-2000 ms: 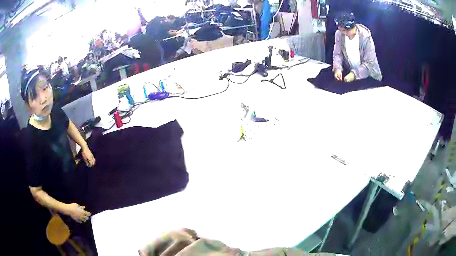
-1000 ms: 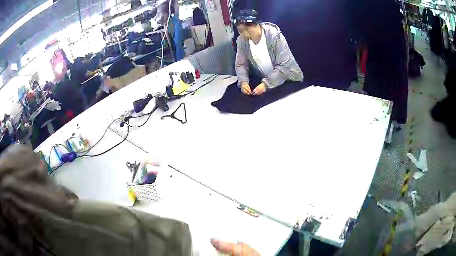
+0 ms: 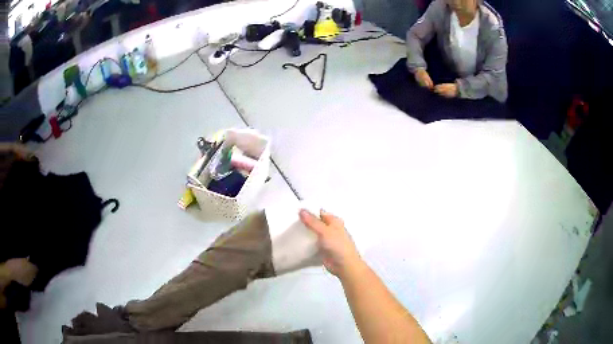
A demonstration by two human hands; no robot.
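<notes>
A brown coat sleeve (image 3: 208, 272) stretches up from the lower left, over the white table. It ends in a wide white cuff band (image 3: 285, 235). My right hand (image 3: 329, 240) comes in from the lower right and grips the far edge of this band between thumb and fingers. More brown cloth (image 3: 222, 336) of the coat lies along the bottom edge of the picture, cut off there. My left hand is not in view.
A white basket (image 3: 232, 208) with small items stands just beyond the sleeve. A black hanger (image 3: 312, 70) and cords lie at the back. A person in a grey jacket handles dark cloth (image 3: 440, 107) at back right. A dark garment (image 3: 57, 222) and another person's hand are at left.
The brown coat has moved from the left foreground down onto the table, its sleeve now stretched out. My right hand, fingers only at the bottom edge before, now holds the cuff. The view has tilted down.
</notes>
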